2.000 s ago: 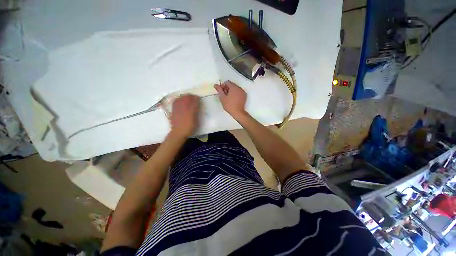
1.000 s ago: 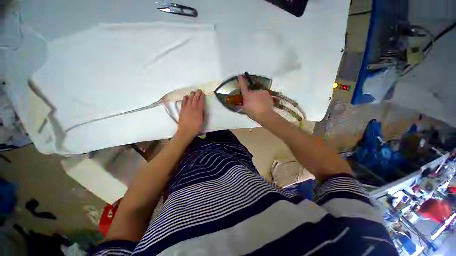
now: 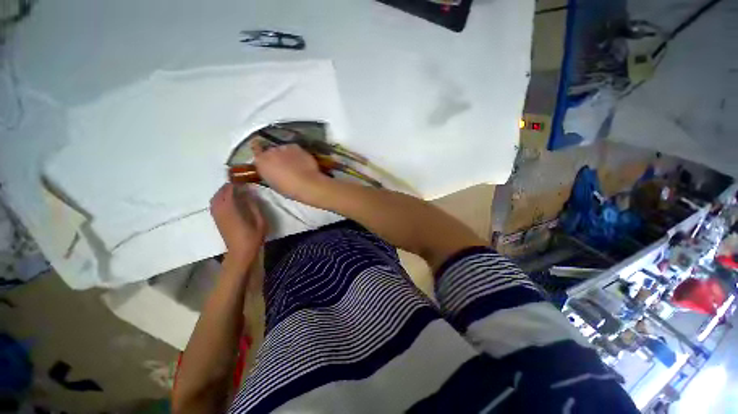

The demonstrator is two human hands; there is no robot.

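Observation:
A white garment piece [image 3: 154, 137] lies spread on the white table, with a thin seam line [image 3: 162, 224] along its near part. My right hand [image 3: 289, 168] is closed on the orange-brown handle of the steam iron [image 3: 313, 131], which sits on the cloth near its right end, its tip pointing left. The iron hides the cloth under it. My left hand [image 3: 237, 218] lies on the cloth at the near edge, just in front of the iron's tip. Its fingertips are close to the seam; whether they pinch the cloth is unclear.
Black thread snips [image 3: 273, 39] lie at the far side of the white table [image 3: 405, 73]. A dark pad [image 3: 441, 10] is at the far edge. The iron's hose [image 3: 376, 170] trails right. A control box with lights [image 3: 535, 125] stands beyond the right edge. A red object [image 3: 245, 356] is below.
From its place at the right, the iron has moved left onto the cloth with my right hand on it. My left hand has moved left and towards me along the seam.

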